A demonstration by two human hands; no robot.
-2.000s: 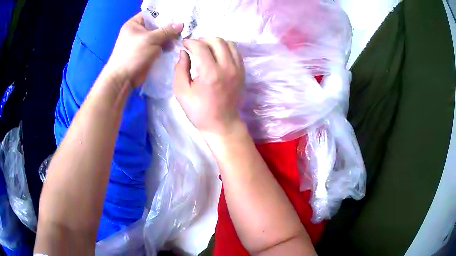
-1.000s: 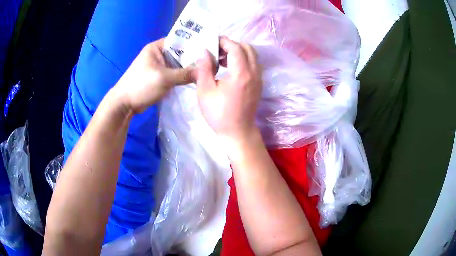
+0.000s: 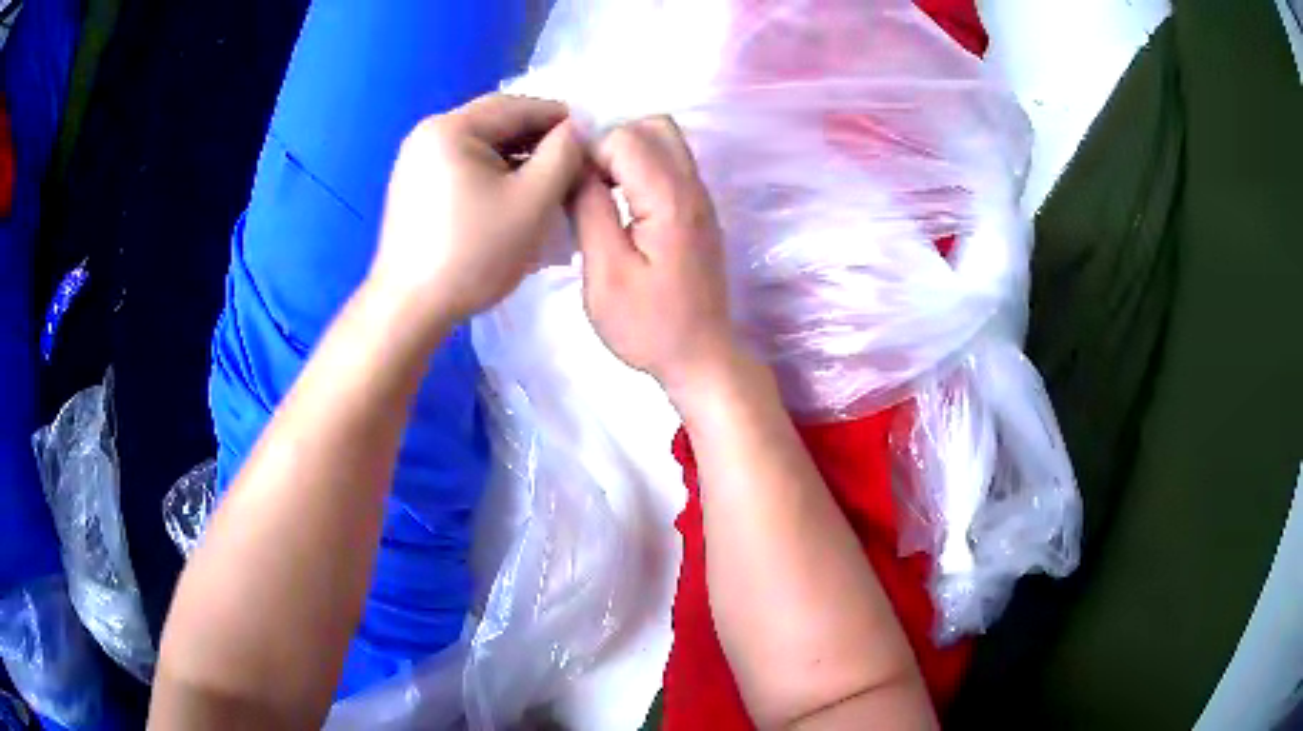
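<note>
The clear plastic roll bag (image 3: 843,314) lies crinkled and bunched over the red fabric roll (image 3: 857,471), with a knotted tail at its right side. Bare red cloth shows below the bag. My left hand (image 3: 479,200) and my right hand (image 3: 657,250) meet at the bag's upper left, fingertips pinched together on its plastic. The exact spot between the fingertips is hidden. The printed roll label cannot be made out now. A loose length of the bag hangs down below my hands.
A blue fabric roll (image 3: 315,186) lies left of the bag, with a dark navy or black roll (image 3: 172,257) beyond it. An olive fabric roll (image 3: 1215,357) lies at the right. Loose clear plastic (image 3: 93,500) lies at the far left. White sheeting (image 3: 1072,72) shows at the top right.
The printed label seen between my hands a second ago is no longer visible. My left hand has turned and closed in against my right fingertips. The whole view has shifted slightly, moving things right.
</note>
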